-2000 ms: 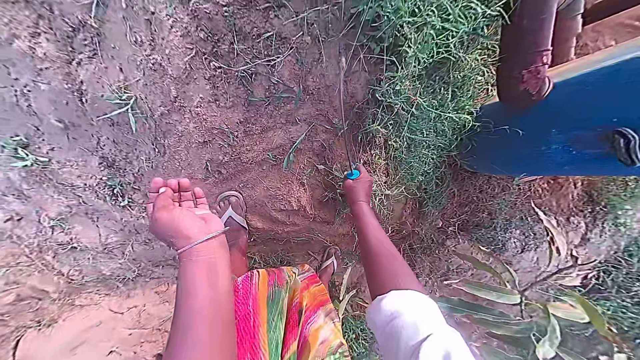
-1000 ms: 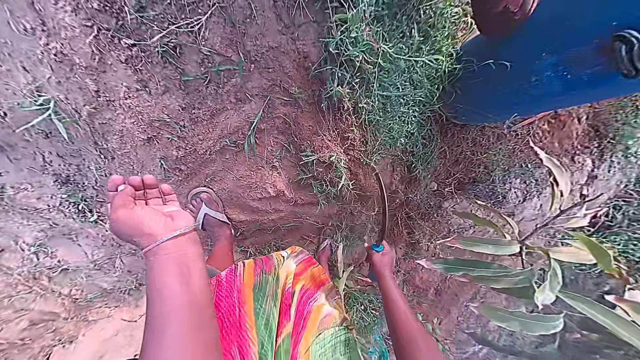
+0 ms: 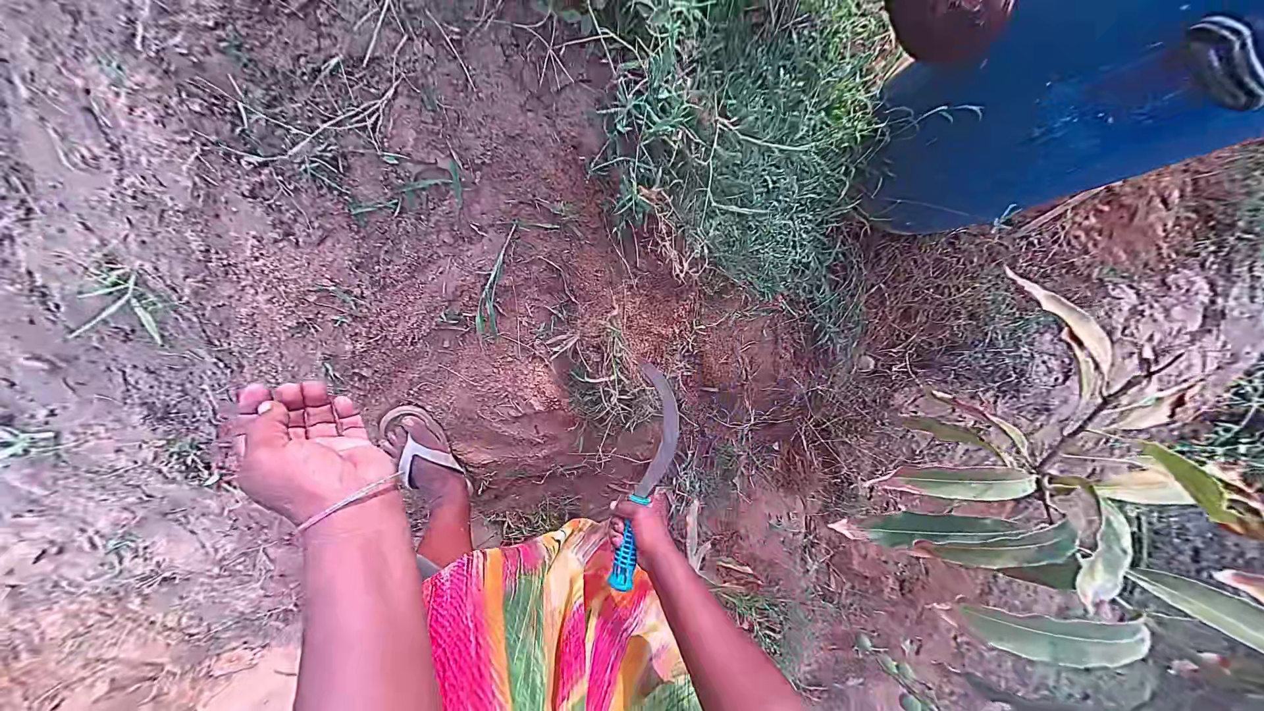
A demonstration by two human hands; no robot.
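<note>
My right hand [image 3: 644, 525] is closed around the blue handle of a sickle [image 3: 666, 434], in front of the colourful cloth [image 3: 533, 612] I wear. The curved metal blade points away from me, its tip close to a small tuft of dry grass [image 3: 614, 385] on the soil. Palm up and fingers slightly curled, my left hand [image 3: 311, 449] is raised on the left with nothing in it, a thin bangle at its wrist. Just right of that hand, a foot in a sandal [image 3: 425, 449] rests on the ground.
Thick green grass [image 3: 750, 148] grows at the upper middle. A blue surface [image 3: 1037, 128] with a dark striped object [image 3: 1226, 61] on it fills the upper right corner. A leafy branch [image 3: 1047, 474] spreads at the right. Bare, uneven soil [image 3: 296, 247] lies at the left.
My right hand has drawn back toward my body with the sickle, whose blade reached up beside the green grass in the earliest frame. My left hand stays raised and palm up.
</note>
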